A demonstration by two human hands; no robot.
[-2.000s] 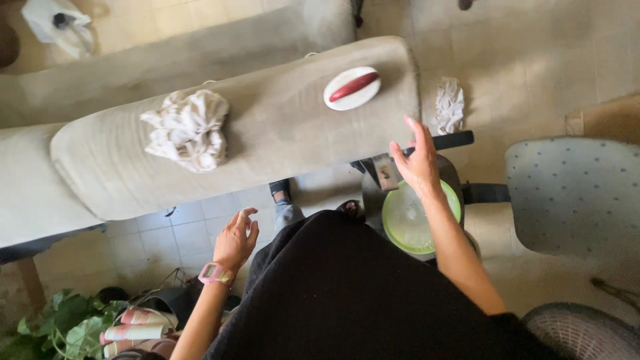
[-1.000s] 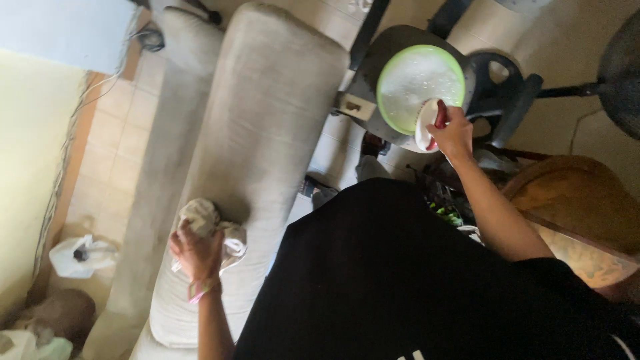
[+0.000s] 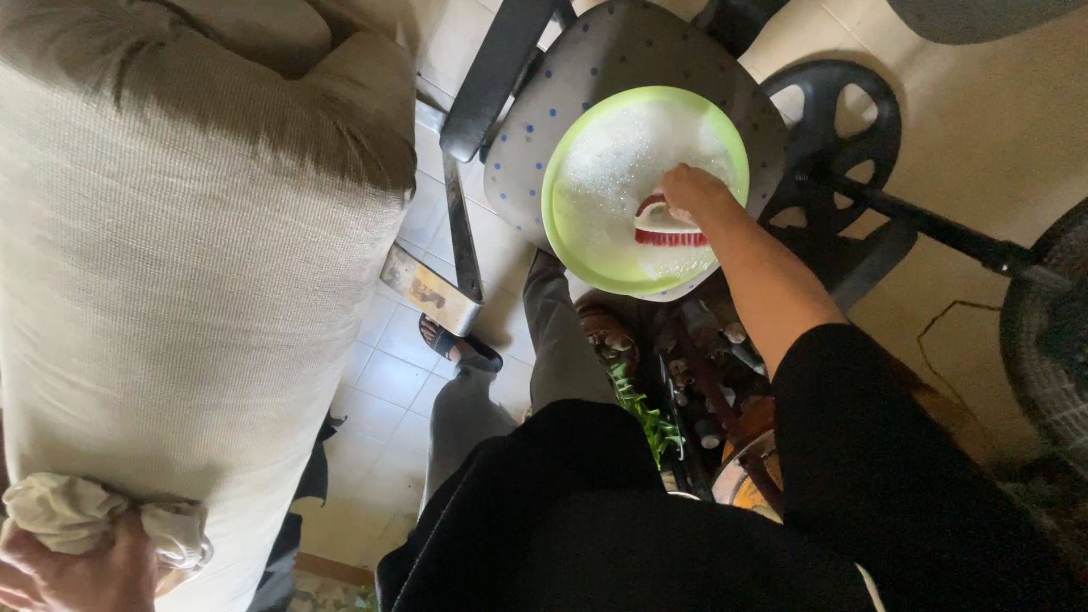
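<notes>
My right hand (image 3: pixel 699 197) grips the handle of a scrub brush (image 3: pixel 667 223) with a white body and red bristles, over the soapy water inside a green-rimmed basin (image 3: pixel 559 246). The brush is tilted on its side, bristles toward me. Beneath the basin is a chair seat with blue dots (image 3: pixel 517 166). At the lower left, my left hand (image 3: pixel 93 565) holds a crumpled off-white cloth (image 3: pixel 64 510) on the beige fabric sofa (image 3: pixel 187 314). Part of that hand is cut off by the frame edge.
A black chair armrest (image 3: pixel 491 76) and a metal bracket (image 3: pixel 429 289) lie between sofa and basin. Right of the basin are a black slotted base with a pole (image 3: pixel 926 217) and a round fan (image 3: pixel 1050 331). Green leaves (image 3: pixel 642 408) and pots sit near my legs.
My right hand was empty at first, then held the brush at the basin's edge; now the brush is over the foam. My left hand, empty at first, has taken hold of the cloth. The view has turned.
</notes>
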